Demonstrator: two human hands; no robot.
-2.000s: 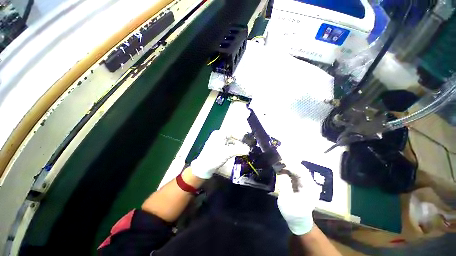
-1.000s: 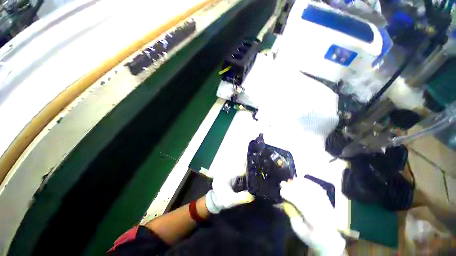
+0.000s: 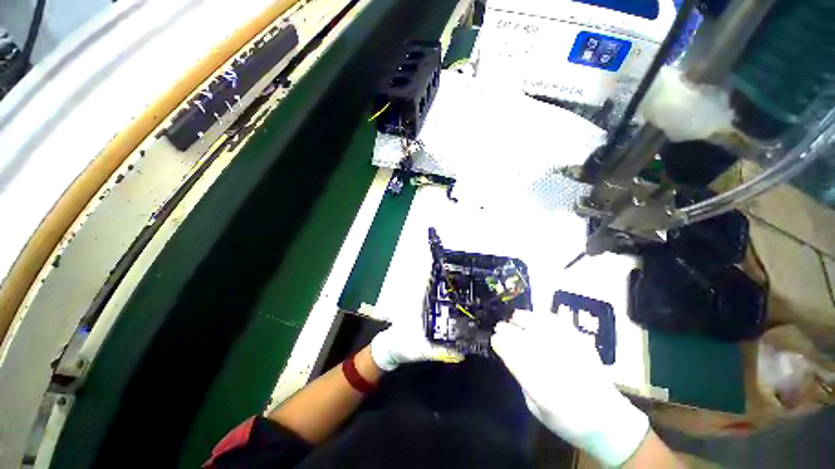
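A black open housing [image 3: 478, 295] with yellow wires and small parts inside lies on the white board in front of me. A narrow dark piece [image 3: 435, 245] sticks up from its far left corner. My gloved left hand [image 3: 407, 348] holds the housing at its near left edge. My gloved right hand [image 3: 549, 362] is at its near right corner, fingertips over the edge; whether they grip anything is hidden. A flat black cover plate with cutouts [image 3: 600, 330] lies right of the housing.
The metal-nosed screwdriver [image 3: 627, 206] hangs at the right with a clear hose [image 3: 751, 192]. Stacked black parts [image 3: 700, 289] are at the right. A multi-hole black unit [image 3: 407, 87] and a white box [image 3: 540, 55] stand at the back. A green conveyor [image 3: 220, 247] runs along the left.
The long dark piece that lay slanting over the housing is no longer across it. The housing now faces up, and my right hand has moved in to its near right corner.
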